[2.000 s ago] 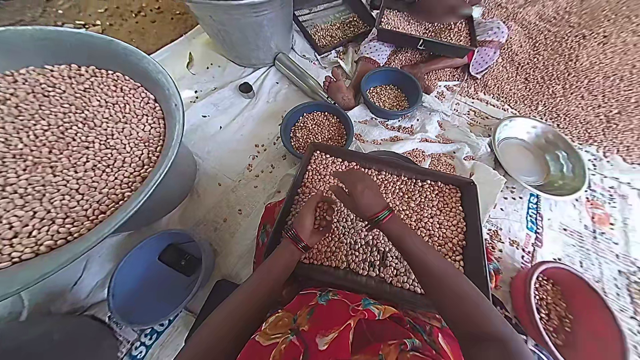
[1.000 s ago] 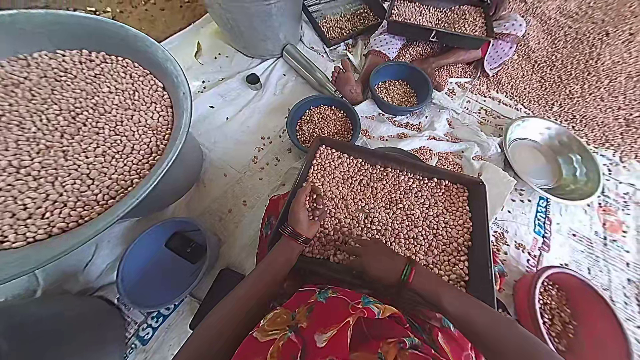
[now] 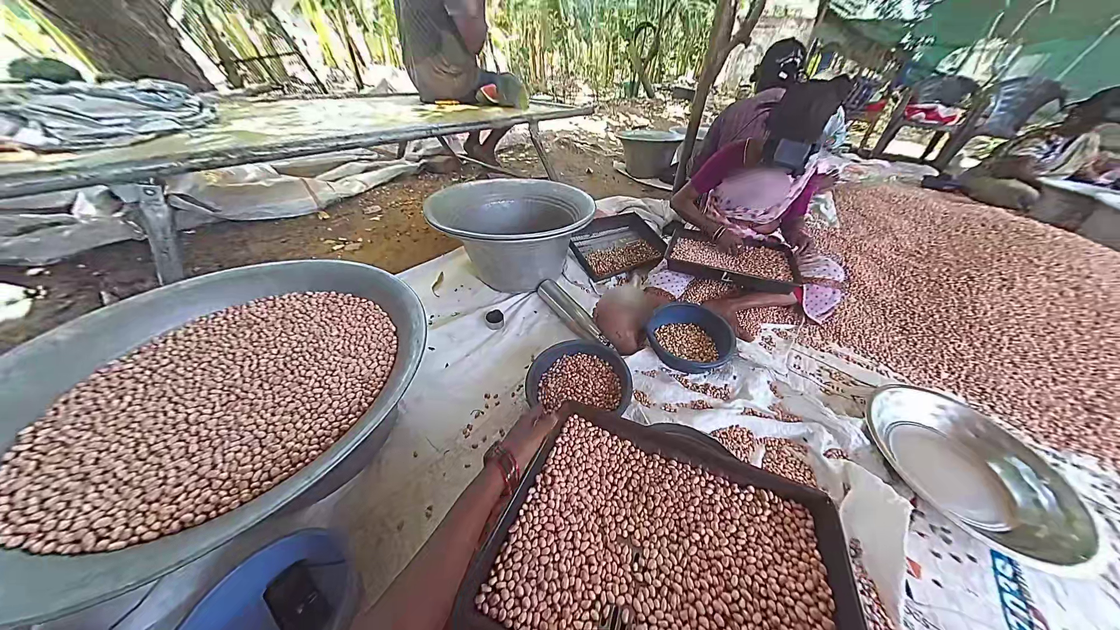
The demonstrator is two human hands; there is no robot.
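My left hand is at the far left corner of a dark rectangular tray, gripping its rim, with the fingertips partly hidden. The tray lies in front of me, full of reddish-brown nuts or beans. Just beyond that hand is a dark blue bowl of similar kernels. My right hand is out of view.
At left stands a large metal tub of kernels; below it, a blue basin holds a dark object. Beyond are an empty metal tub, another blue bowl and a seated person. A steel basin is at right.
My left hand has gone from over the kernels to the tray's far left corner. My right hand has left the view. The view has tilted up strongly.
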